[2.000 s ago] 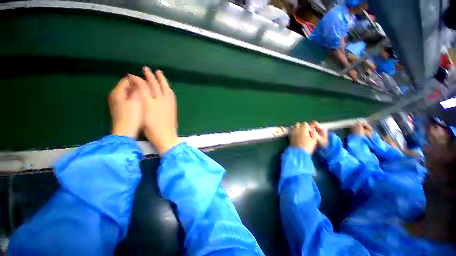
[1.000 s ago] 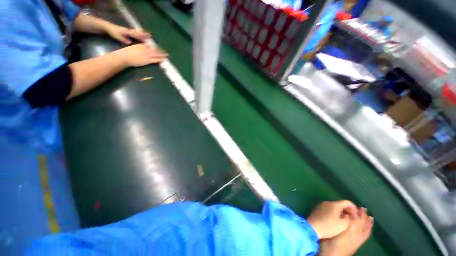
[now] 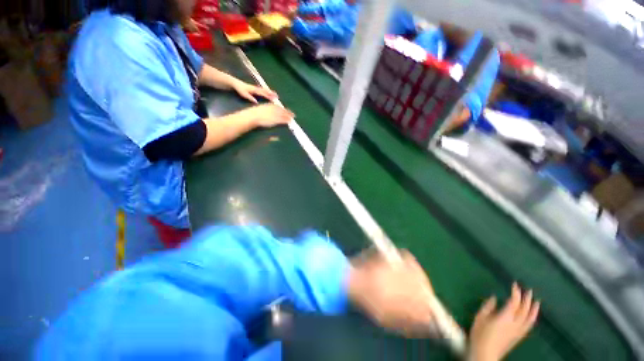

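My left hand [image 3: 395, 292] is blurred and lies over the white guard rail [image 3: 364, 220], at the end of my light-blue sleeve. Its fingertips cannot be made out, and nothing shows in it. My right hand [image 3: 505, 323] is to the right, over the green conveyor belt [image 3: 452, 236], cut off by the bottom edge. Its fingers are spread and it looks empty. The dark green workbench top [image 3: 265, 187] lies on the near side of the rail.
A person in a light-blue smock [image 3: 134, 92] stands at the bench, both hands at the rail. A grey-white post [image 3: 349, 99] rises from the rail. A red-and-white carton stack [image 3: 413, 88] stands beyond it. A yellow board [image 3: 272, 25] is at the far end. An overhead shelf [image 3: 519, 35] crosses the upper right.
The view has swung left from the first frame. My hands, together in both earlier frames, are now apart; my left hand is nearer the rail and my right hand's fingers are spread.
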